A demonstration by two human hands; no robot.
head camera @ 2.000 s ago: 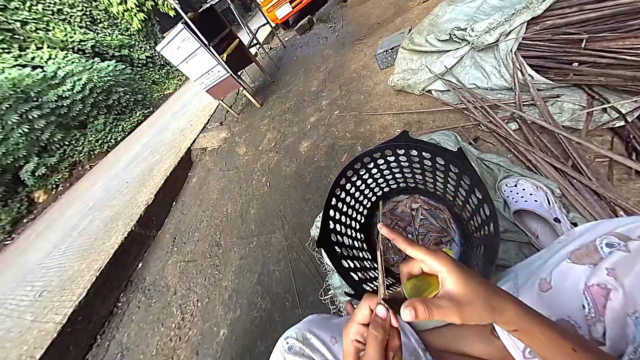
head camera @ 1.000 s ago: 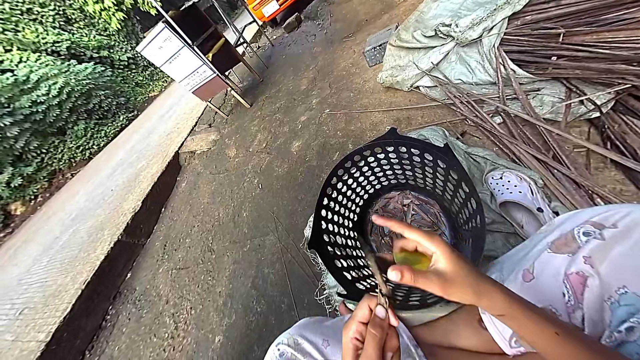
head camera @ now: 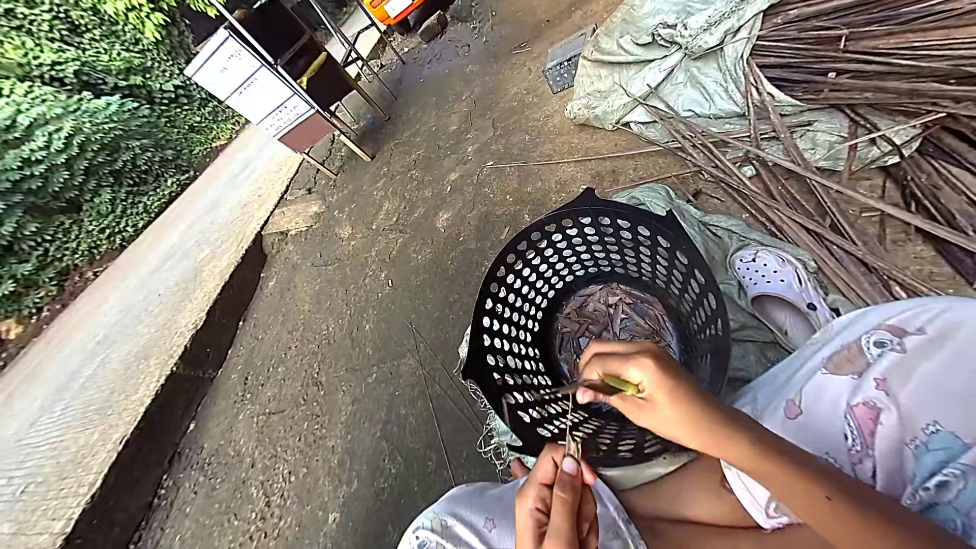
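Observation:
My left hand [head camera: 559, 496], low in the view, pinches a thin dry leaf strip [head camera: 569, 440] that points up over the near rim of a black perforated plastic basket [head camera: 526, 259]. Just above it, my right hand [head camera: 644, 385] is closed on the yellow-green handle of a small knife [head camera: 619, 384]. The knife's dark blade points left and meets or passes close to the upper end of the strip; contact is not clear. Short dry leaf pieces [head camera: 602, 316] lie in the bottom of the basket, between my legs.
Long dry brown fronds [head camera: 869, 69] lie on a pale green sack [head camera: 679, 53] at the upper right. A grey block [head camera: 566, 61] is beside the sack. A white clog [head camera: 778, 286] is right of the basket. A stand with a lettered board [head camera: 255, 84] and a concrete ledge [head camera: 145, 396] are at left.
My right hand has closed around the knife handle; its index finger was stretched out before. The blade now points left across the strip. My left hand stays low, still pinching.

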